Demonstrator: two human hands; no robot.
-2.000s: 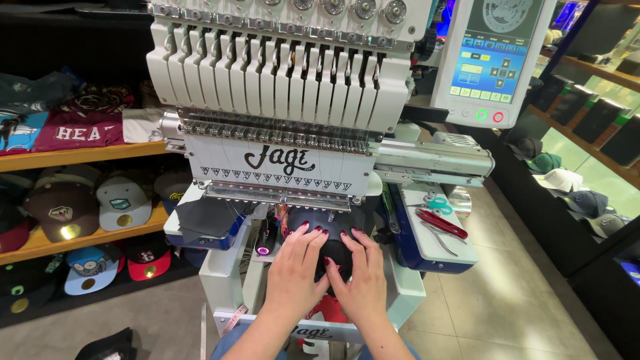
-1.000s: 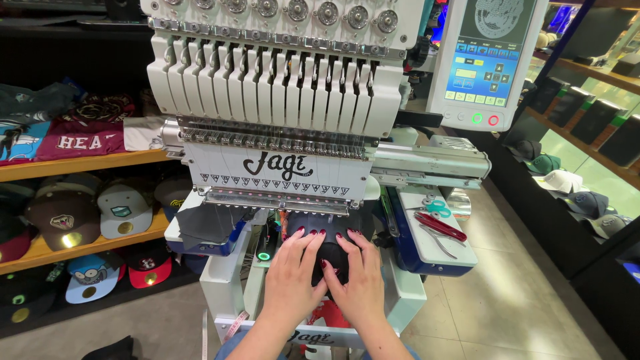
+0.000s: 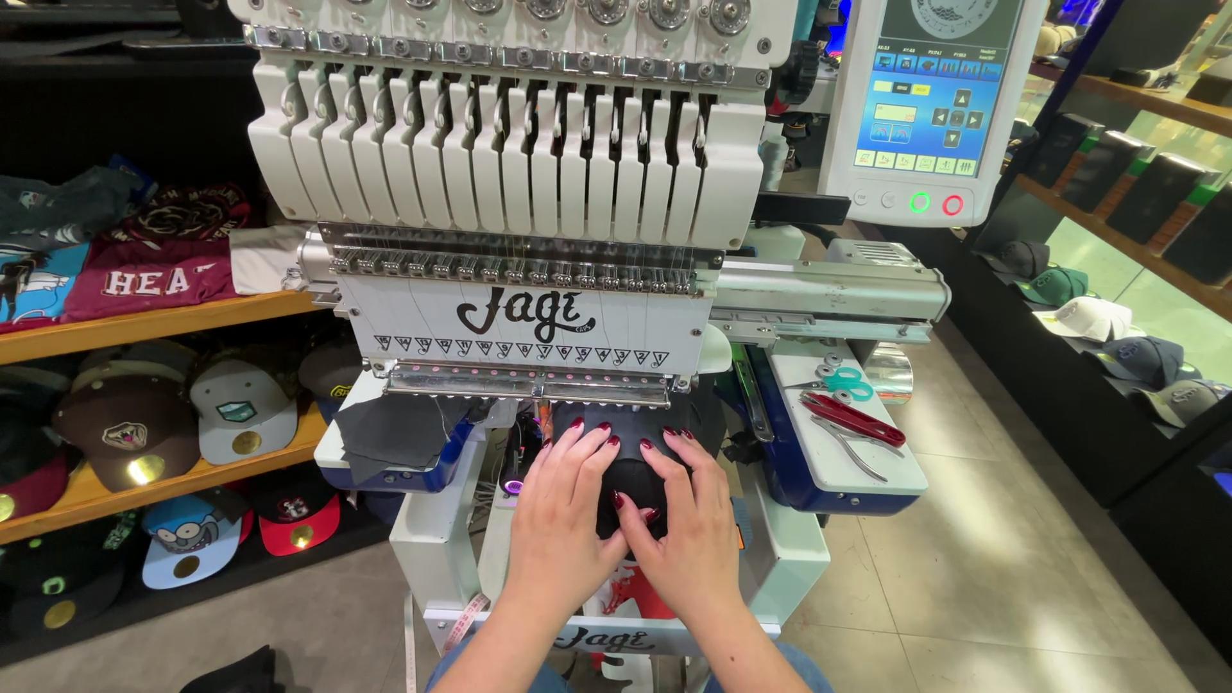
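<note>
A black cap [image 3: 628, 481] sits under the needle row of a white multi-needle embroidery machine [image 3: 510, 164]. My left hand [image 3: 568, 510] lies on the cap's left side, fingers spread toward the needles. On the right side rests my right hand [image 3: 691, 510], its thumb close to my left thumb at the near part of the cap. Both palms face down and cover much of the cap. Whether the fingers pinch the fabric is hidden. Directly above the fingertips is the presser-foot bar [image 3: 529, 385]. A lit control panel [image 3: 929, 106] stands at the upper right.
Turquoise-handled scissors [image 3: 845, 383], a red-handled tool [image 3: 852, 420] and metal pliers [image 3: 852, 448] lie on the right side table. Dark fabric pieces [image 3: 395, 438] cover the left one. A pink measuring tape [image 3: 464, 621] hangs at the frame. Shelves of caps [image 3: 241, 409] stand on both sides.
Both hands stay on the cap with little change in their pose. The light beside my left hand was green one second ago and is purple now.
</note>
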